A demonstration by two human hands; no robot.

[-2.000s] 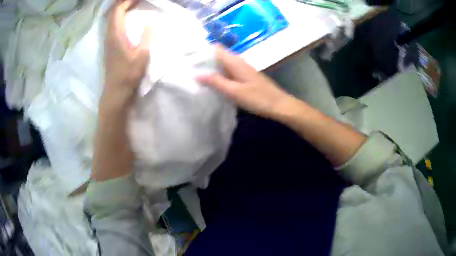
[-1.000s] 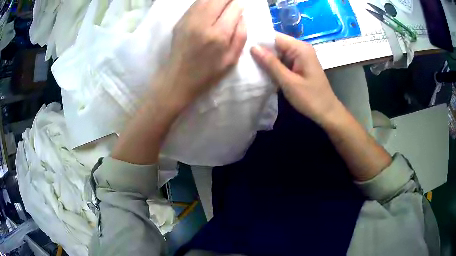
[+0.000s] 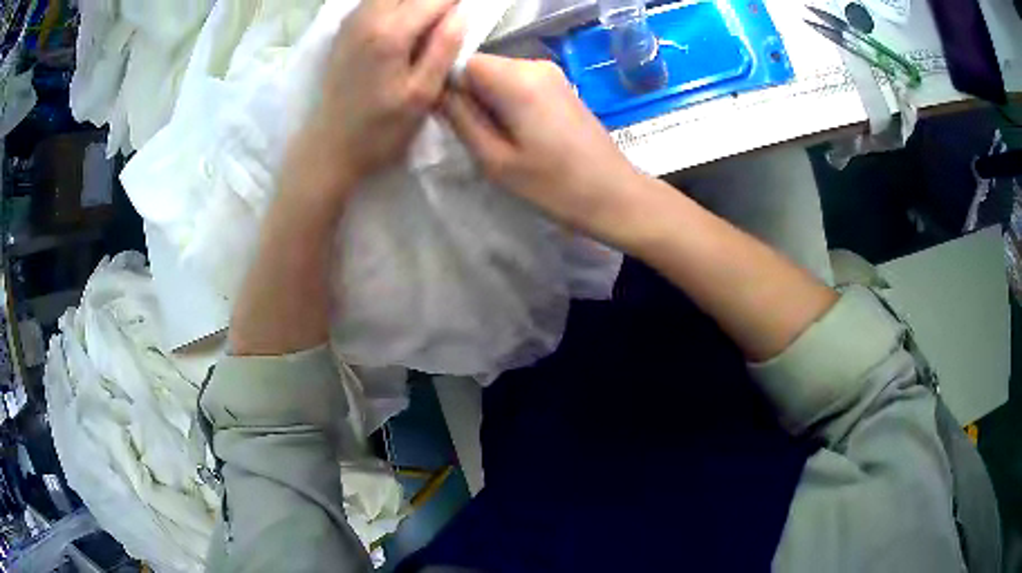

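Note:
A white garment piece (image 3: 454, 269) hangs from both hands over the front edge of the table and the navy apron. My left hand (image 3: 392, 73) pinches its upper part near the top of the view; some fingertips are hidden by cloth. My right hand (image 3: 521, 129) is close beside it, thumb and fingers closed on the cloth edge. The hands nearly touch. A blue plate (image 3: 717, 50) lies just right of them, with a clear plastic guard (image 3: 639, 50) over it.
Green-handled thread snips (image 3: 880, 54) lie at the right of the table beside a white strip and a dark slab (image 3: 962, 45). Loose cream cloth (image 3: 146, 67) is piled at the left; a large heap (image 3: 123, 414) sits lower left. A ruler scale runs along the table (image 3: 773, 132).
My right hand has moved left, from the cloth's right side to close beside my left hand. My left hand has shifted slightly left. More of the blue plate shows.

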